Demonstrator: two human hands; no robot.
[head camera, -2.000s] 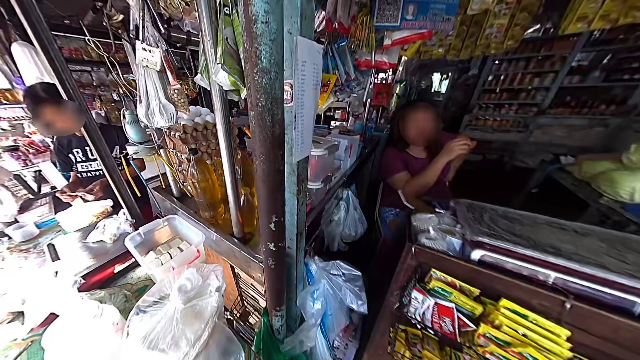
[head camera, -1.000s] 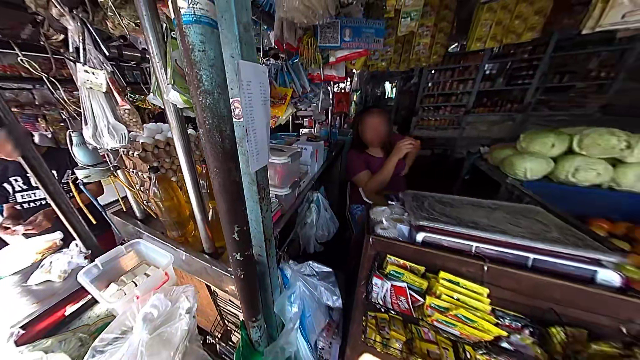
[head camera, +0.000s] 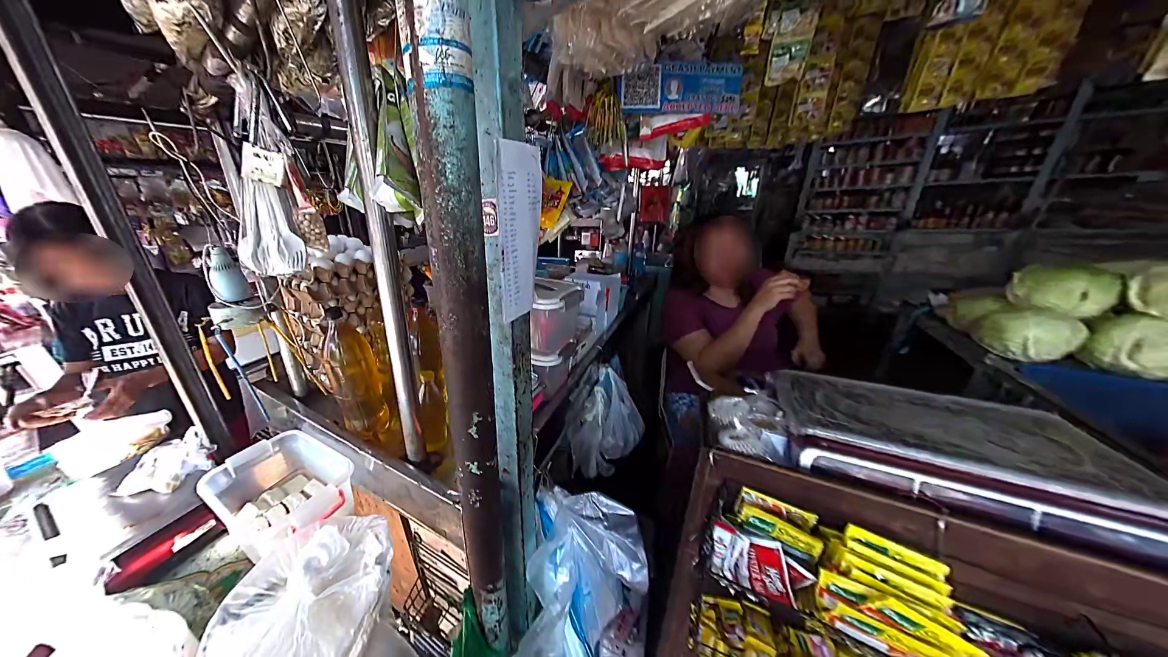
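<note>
Neither my left hand nor my right hand shows in the head view, so what they hold cannot be seen. Nearest to me at the lower left is a knotted clear plastic bag (head camera: 306, 593), beside a clear plastic tub (head camera: 274, 488) of small pale blocks. At the lower right, a brown wooden tray (head camera: 912, 497) holds yellow and red sachets (head camera: 858, 570). Bottles of yellow oil (head camera: 354, 379) stand behind the metal posts, next to stacked egg trays (head camera: 319, 292) with white eggs on top.
A rusty post (head camera: 461, 301) stands mid-view, with plastic bags (head camera: 589, 566) at its foot. One person (head camera: 721, 310) in purple is behind the stall; another (head camera: 128, 319) in a black shirt is at the left. Cabbages (head camera: 1031, 333) lie on the right. Sachet strips (head camera: 821, 82) hang above.
The view has swung right, then partly back left. The person in purple has lowered one hand from the other; the other hand stays raised.
</note>
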